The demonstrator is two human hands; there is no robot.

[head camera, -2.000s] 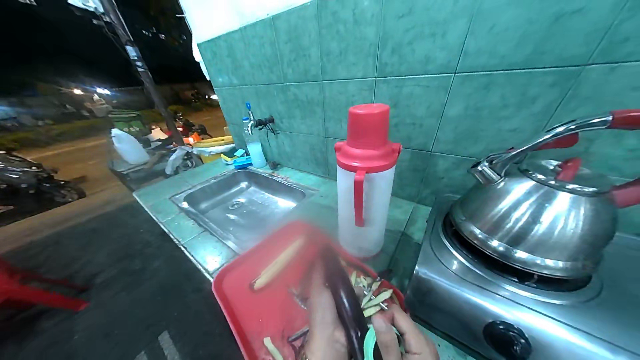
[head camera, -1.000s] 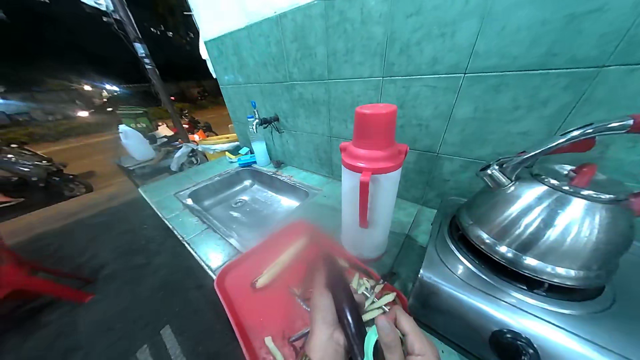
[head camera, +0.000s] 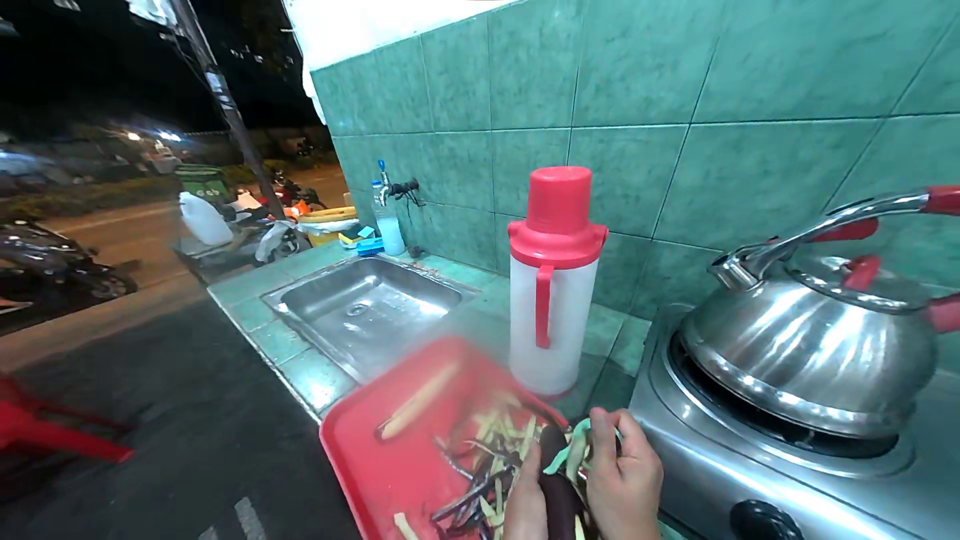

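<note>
My left hand (head camera: 527,499) grips a dark purple eggplant (head camera: 559,491) over the near right part of a red plastic tray (head camera: 349,442). Against the eggplant's right side, my right hand (head camera: 624,472) holds a light green peeler (head camera: 568,448), its blade mostly hidden; a strip of peel hangs by it. Purple and pale peelings (head camera: 480,487) lie heaped on the tray beside my left hand. A peeled, pale eggplant (head camera: 420,401) rests on the tray's far left part, blurred.
A red-lidded plastic pitcher (head camera: 555,322) stands behind the tray. At the right, a steel kettle (head camera: 810,345) sits on a gas stove (head camera: 675,450). Farther left are a steel sink (head camera: 367,307), a tap (head camera: 401,187) and a bottle of bluish liquid (head camera: 390,229). A green tiled wall (head camera: 637,150) runs behind.
My right hand with the peeler has moved up along the eggplant, away from me. The eggplant's far end now shows less above my left hand.
</note>
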